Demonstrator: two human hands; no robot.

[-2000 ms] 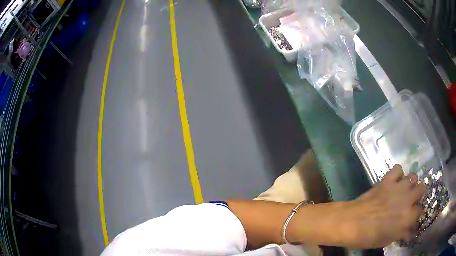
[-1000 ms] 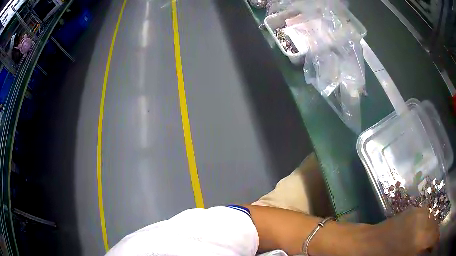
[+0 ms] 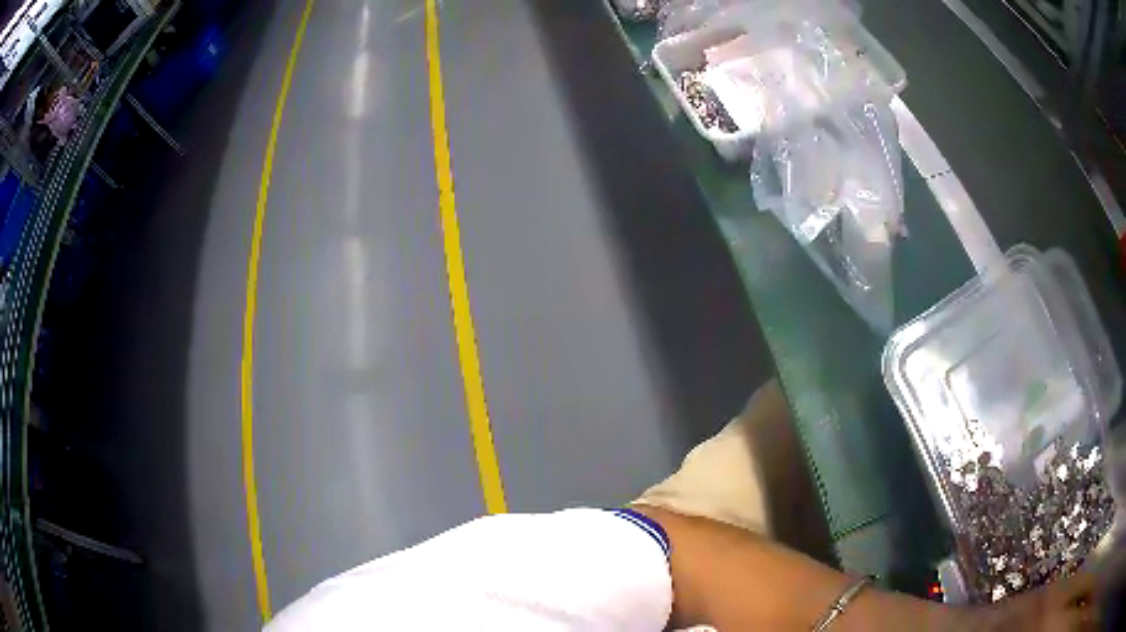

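Observation:
A clear plastic parts box (image 3: 975,358) stands on the green bench at the right. A heap of small silver and dark metal parts (image 3: 1031,519) lies in its near half. My left hand (image 3: 1050,607) is at the bottom right corner, just below the near edge of the box. It is blurred and partly cut off by the picture's edge, so its fingers and anything in them cannot be made out. A bracelet is on the wrist. My right hand is not in view.
A whitish tray (image 3: 737,146) with small parts stands farther along the green bench (image 3: 809,358), with crumpled clear plastic bags (image 3: 834,185) over it. A white strip (image 3: 951,198) runs along the bench. Grey floor with yellow lines (image 3: 457,284) lies to the left.
My left hand has moved from over the heap of parts down and right, out past the near side of the box. More of the heap now shows. The view has shifted slightly.

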